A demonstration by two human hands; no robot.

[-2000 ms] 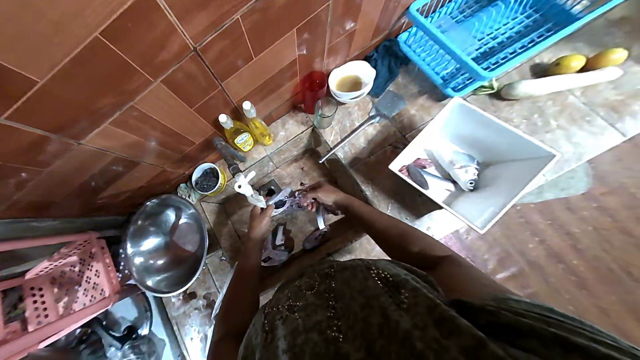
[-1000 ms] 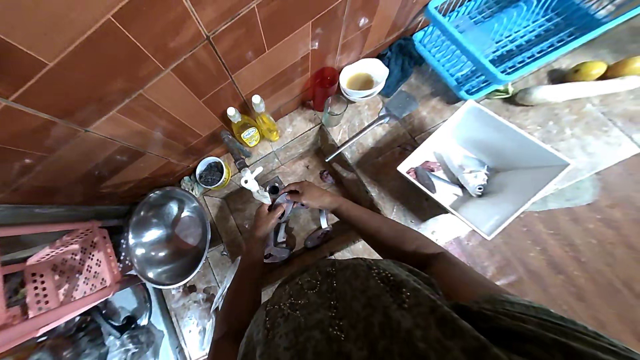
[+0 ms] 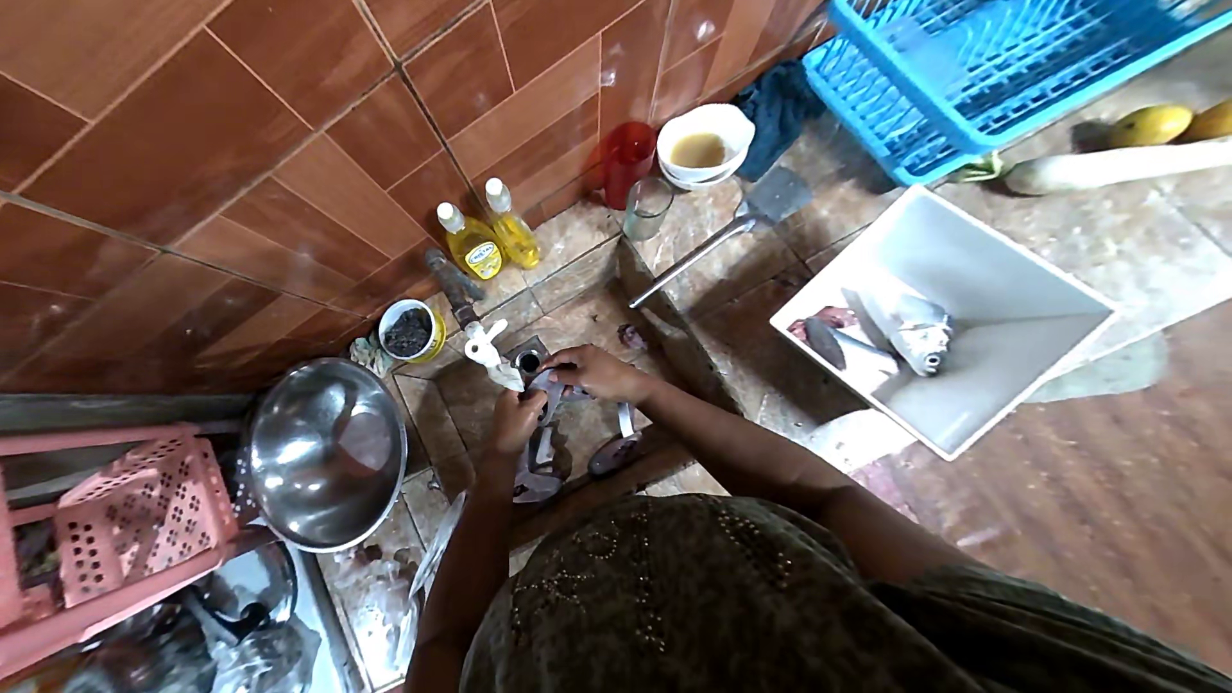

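Observation:
In the tiled sink (image 3: 587, 318), my left hand (image 3: 518, 416) grips a pale piece of fish (image 3: 547, 387) just below the white plastic tap (image 3: 489, 354). The fingers of my right hand (image 3: 599, 373) pinch the upper edge of the same piece. More fish pieces (image 3: 539, 476) lie on the sink floor beneath my hands, and a knife (image 3: 616, 450) or similar flat piece, too unclear to tell, rests near the front wall. A small dark red scrap (image 3: 631, 337) lies right of my right hand. The drain opening (image 3: 528, 361) shows beside my fingertips.
A steel bowl (image 3: 329, 452) and a pink basket (image 3: 144, 520) stand left. Yellow soap bottles (image 3: 474, 245), a glass (image 3: 647, 208), a red cup (image 3: 628, 164), white bowls (image 3: 705, 144) and a metal spatula (image 3: 722, 236) line the back. Right are a white tub (image 3: 1020, 318) with fish and a blue dish rack (image 3: 924, 115).
My right hand has come closer to my left hand since two seconds ago, and both now meet at the fish piece below the tap.

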